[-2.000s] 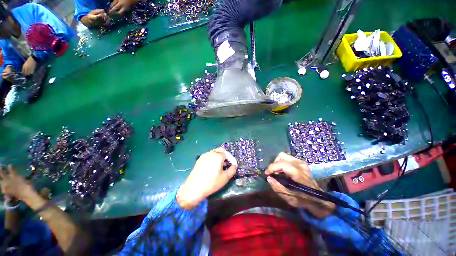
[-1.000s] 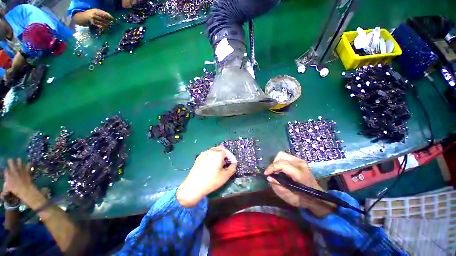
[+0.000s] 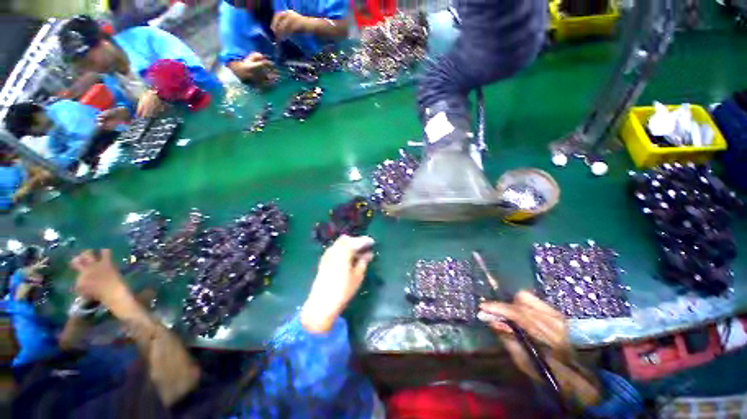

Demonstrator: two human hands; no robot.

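Note:
My left hand [image 3: 337,278] is at the pile of loose dark parts [image 3: 348,219], its fingertips closed together near the pile's lower edge; a small dark bit shows at the fingertips, blurred. My right hand [image 3: 528,327] holds the soldering iron [image 3: 534,352], its thin metal tip pointing up and away, just right of the block of assemblies [image 3: 445,289]. A second square block of assemblies [image 3: 580,279] lies to the right of the iron.
The fume hood [image 3: 449,186] stands behind the blocks, with a round dish [image 3: 528,195] at its right. A yellow bin [image 3: 673,137] and tall heap [image 3: 686,225] are at the right. Larger heaps [image 3: 237,266] lie left. A neighbour's hand [image 3: 102,278] and other workers are at the left.
My left hand has moved from the block leftward to the dark parts. The iron has swung more upright, tip away from me. The view has shifted, so the bench appears further right and lower.

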